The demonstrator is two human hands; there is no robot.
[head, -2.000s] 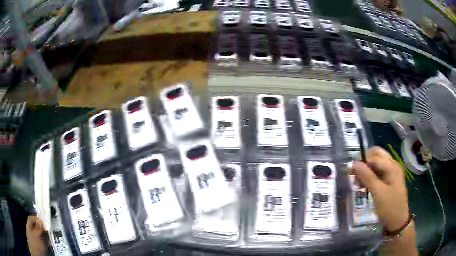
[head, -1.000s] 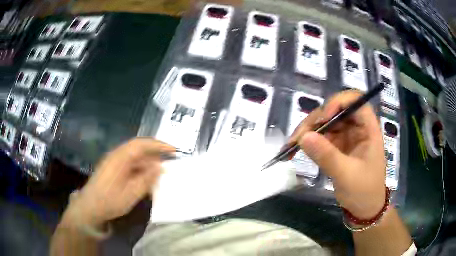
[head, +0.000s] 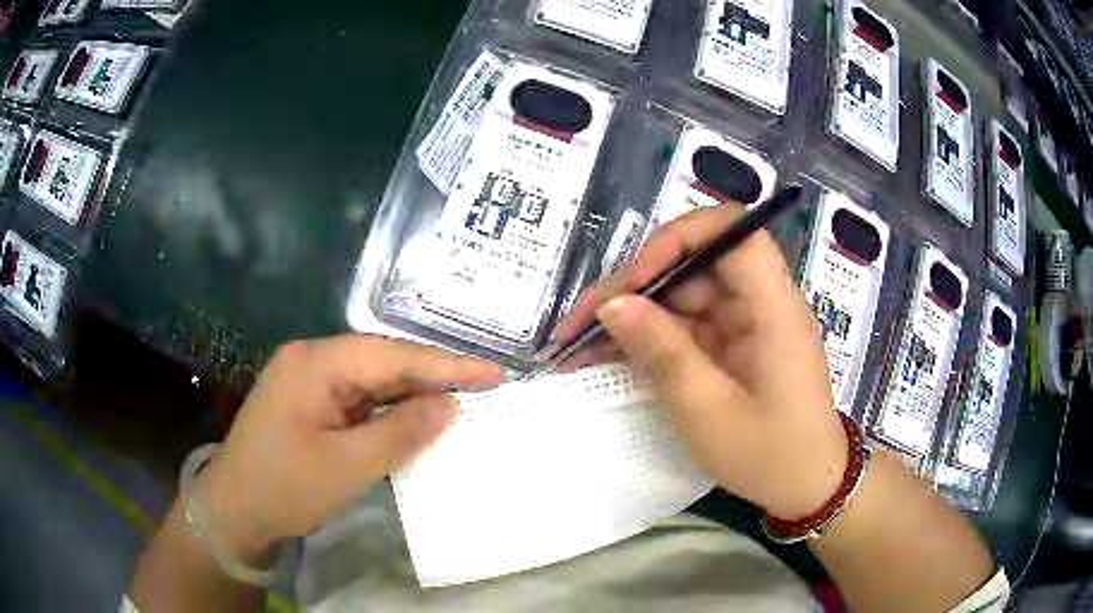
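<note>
My left hand (head: 330, 437) holds the upper left edge of a white label sheet (head: 551, 479) between thumb and fingers. The sheet has rows of tiny marks and hangs over the near side of the tray. My right hand (head: 731, 347) holds a slim black pointed tool (head: 719, 246) like a pen, its tip down at the sheet's top edge, near my left fingertips. The clear tray (head: 378, 281) lies just beyond, holding white packs in rows. The nearest-left pack (head: 527, 204) has a black oval and a printed slip (head: 462, 120) beside it. Any sticker at the tip is too small to tell.
Another tray with similar packs (head: 60, 180) lies at the far left on the dark green mat (head: 240, 156). At the right edge are a perforated cylinder (head: 1057, 261), part of a white object and a white cable. The wearer's light clothing shows below the sheet.
The view has moved closer to the tray's near left corner. The sheet's marked side now shows, where it looked blank. Both hands have come closer together, the tool tip now at the sheet's top edge.
</note>
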